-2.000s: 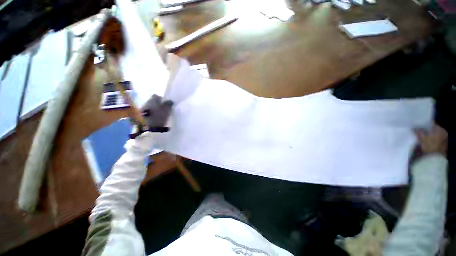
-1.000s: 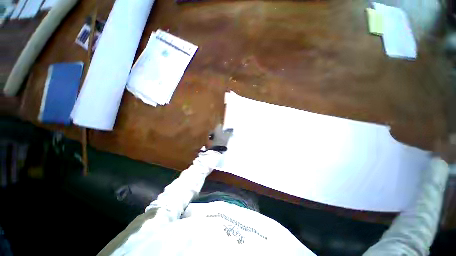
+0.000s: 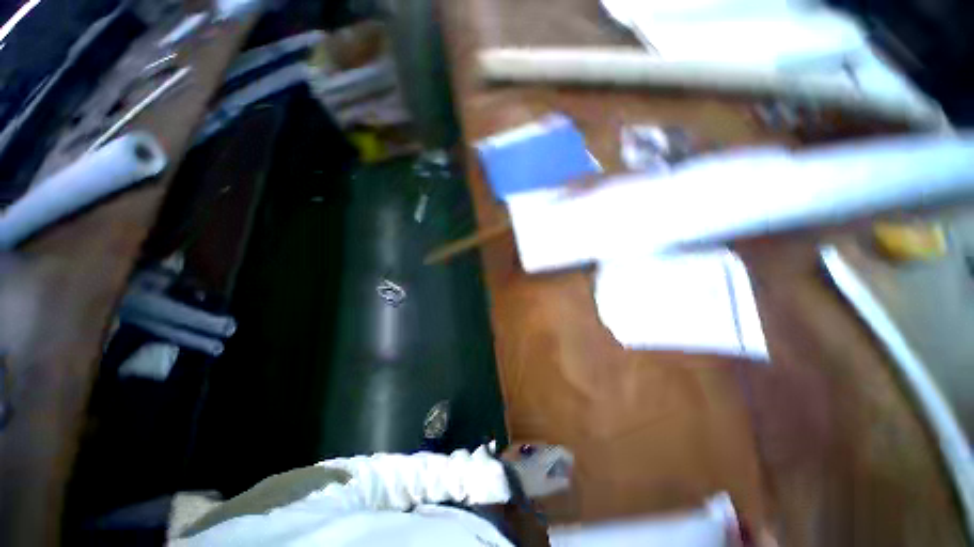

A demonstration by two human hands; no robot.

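Note:
A white sheet or panel (image 3: pixel 641 532) shows at the bottom edge, mostly cut off by the picture's rim. My left hand (image 3: pixel 539 469), in a grey mesh glove with a dark wrist strap, is over the table's front edge, just above the panel's left end. It is blurred, and I cannot tell whether its fingers touch or grip the panel. A small blurred reddish patch beside the panel's right end may be part of my right hand, cut off by the bottom edge.
On the brown table (image 3: pixel 630 417) lie papers (image 3: pixel 684 305), a long white roll (image 3: pixel 769 198), a blue booklet (image 3: pixel 537 157), a cream tube (image 3: pixel 662 68) and a yellow object (image 3: pixel 910 238). A thin stick (image 3: pixel 466 244) juts over the edge. Dark green floor (image 3: pixel 368 321) separates another table.
The view has swung left, bringing the aisle and another table into sight. The white panel, fully spread in view before, now shows only at the bottom edge. My right arm has left the picture.

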